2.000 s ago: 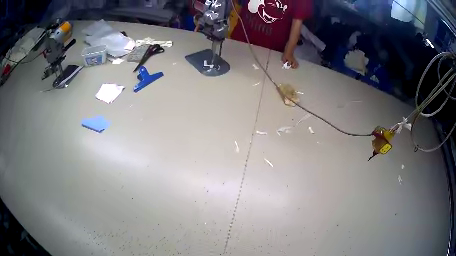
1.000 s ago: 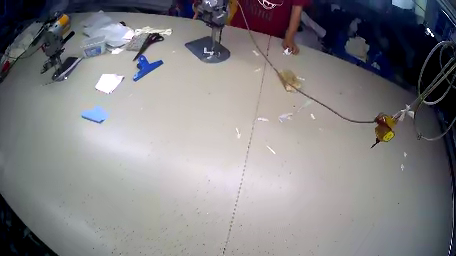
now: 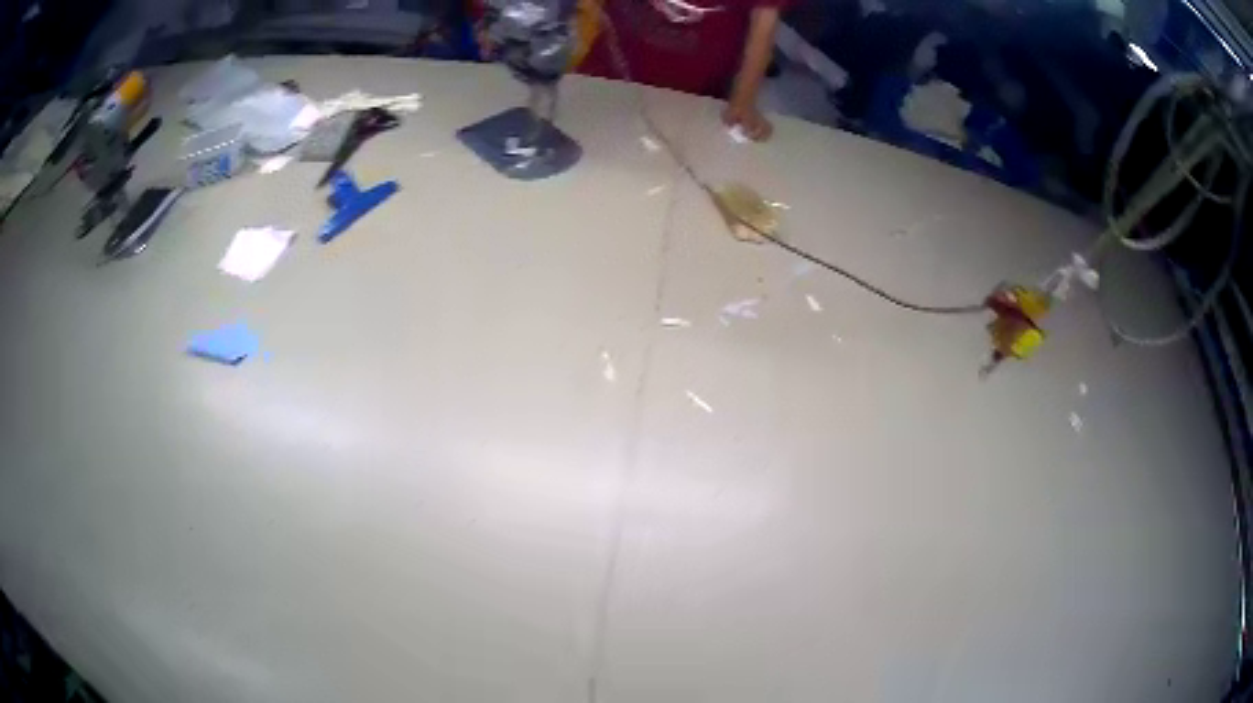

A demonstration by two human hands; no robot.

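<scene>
Neither of my hands is in view. The pale, glossy cutting table [image 3: 454, 481] lies before me, with a thin seam line running from near to far. A light blue slip [image 3: 226, 343] and a white paper slip [image 3: 256, 253] lie flat at the left. White scraps [image 3: 700, 401] lie scattered near the seam. A yellowish-brown scrap [image 3: 746, 213] lies at the far middle, with a cable passing over it. The view is slightly blurred.
Cutting machine [image 3: 525, 143], blue clamp [image 3: 356, 208], dark shears [image 3: 360, 142], clear box [image 3: 212, 155] and second machine [image 3: 107, 151] stand or lie far left to middle. Yellow-red connector [image 3: 1017, 321] is at right on a cable. Opposite, a person's hand [image 3: 746, 121] rests at the edge.
The camera view has shifted and tilted, so the table's things appear moved within the picture. The things on the table keep their places, and the other person's hand stays at the far edge.
</scene>
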